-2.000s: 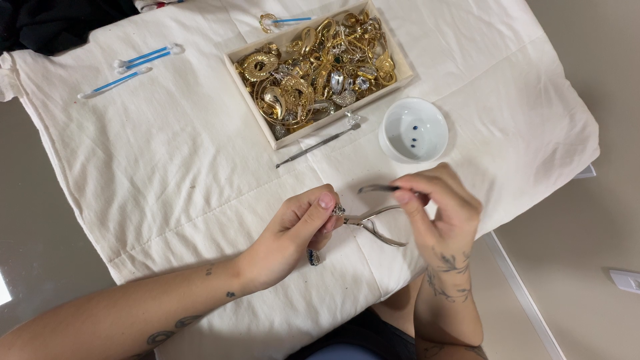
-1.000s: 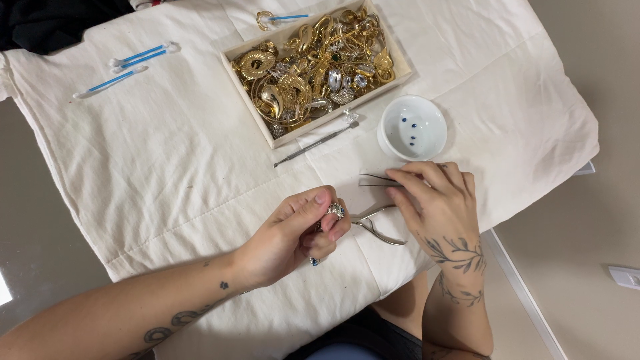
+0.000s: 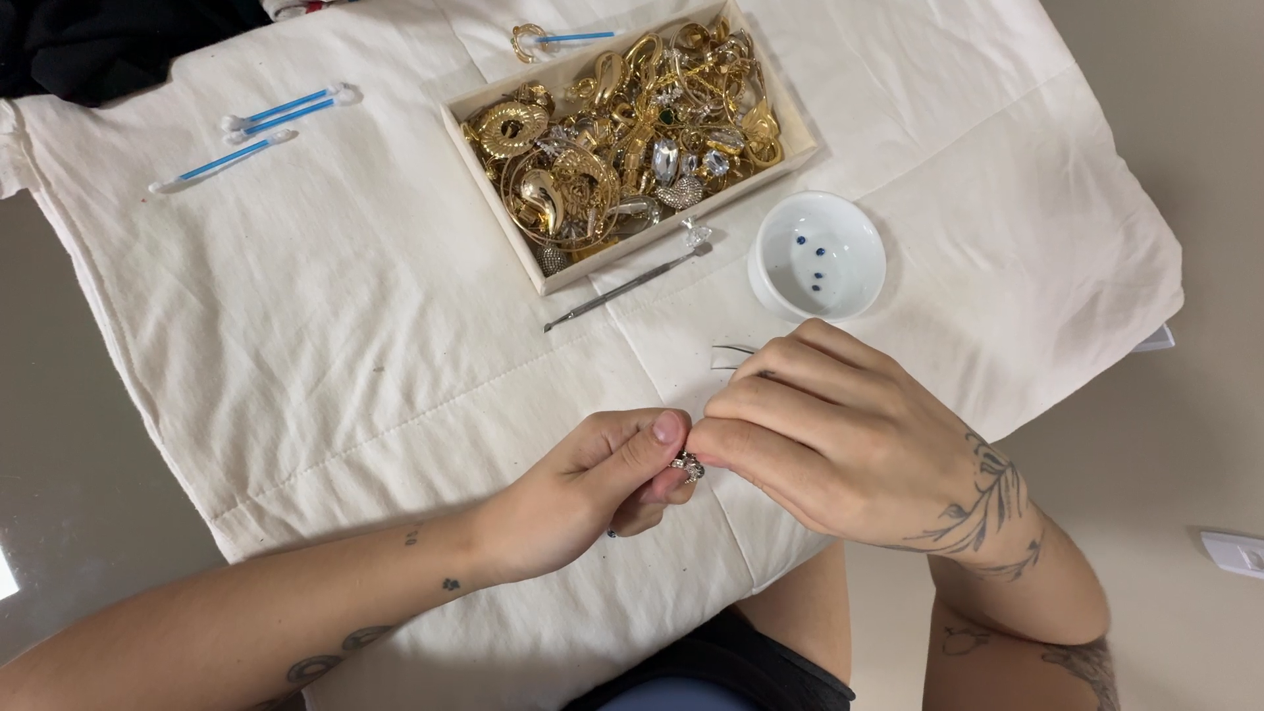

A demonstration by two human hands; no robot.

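Between the thumb and fingers of my left hand [image 3: 592,484] is a small silver-coloured jewellery piece set with stones [image 3: 688,466]. My right hand [image 3: 839,444] meets it from the right, its index finger and thumb at the piece's edge. Thin tweezers [image 3: 733,355] stick out from under the curled fingers of my right hand, which hold them. Just beyond that hand stands a white bowl [image 3: 859,281] with several tiny dark blue stones [image 3: 819,275]. The pliers seen earlier are hidden now behind my right hand.
A shallow light box [image 3: 513,259] full of gold and silver jewellery lies at the top. Beside it are a double-ended metal tool [image 3: 632,284], a clear stone [image 3: 696,233] and a ring [image 3: 526,43] with a cotton swab [image 3: 578,38]. Blue-stemmed swabs [image 3: 286,106] rest on the white cloth [image 3: 326,326].
My right hand has moved left to the jewellery piece in my left hand and now covers the pliers. The left hand has stayed in about the same place.
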